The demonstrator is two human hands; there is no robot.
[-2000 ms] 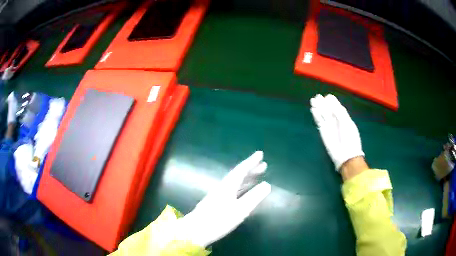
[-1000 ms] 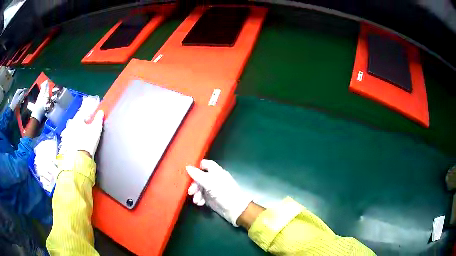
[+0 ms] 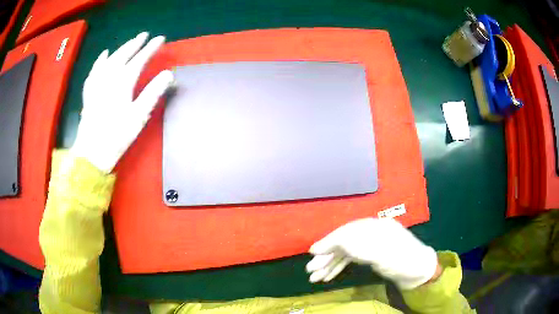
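Note:
A grey tablet (image 3: 269, 132) lies back side up on a red-orange foam pad (image 3: 245, 236) in front of me, its round black camera at the near left corner. My left hand (image 3: 119, 101), in a white glove, is over the pad's left side with fingers apart, the fingertips at the tablet's far left corner. My right hand (image 3: 374, 251), in a white glove, is at the pad's near edge by the small white label (image 3: 392, 211), fingers loosely curled. Nothing shows in either hand; whether the right fingers touch the pad is unclear.
Another grey tablet (image 3: 13, 122) lies on a pad at the left. A white cloth or paper (image 3: 456, 121), a blue tape dispenser (image 3: 490, 73) and a squat bottle (image 3: 467, 43) stand right of the pad. Stacked red-orange pads (image 3: 521, 135) with a tablet are at the far right.
A pad with a tablet now lies straight in front of me, where bare mat showed before. My hands have left the left stack. The view has turned down and right, showing the dispenser and bottle.

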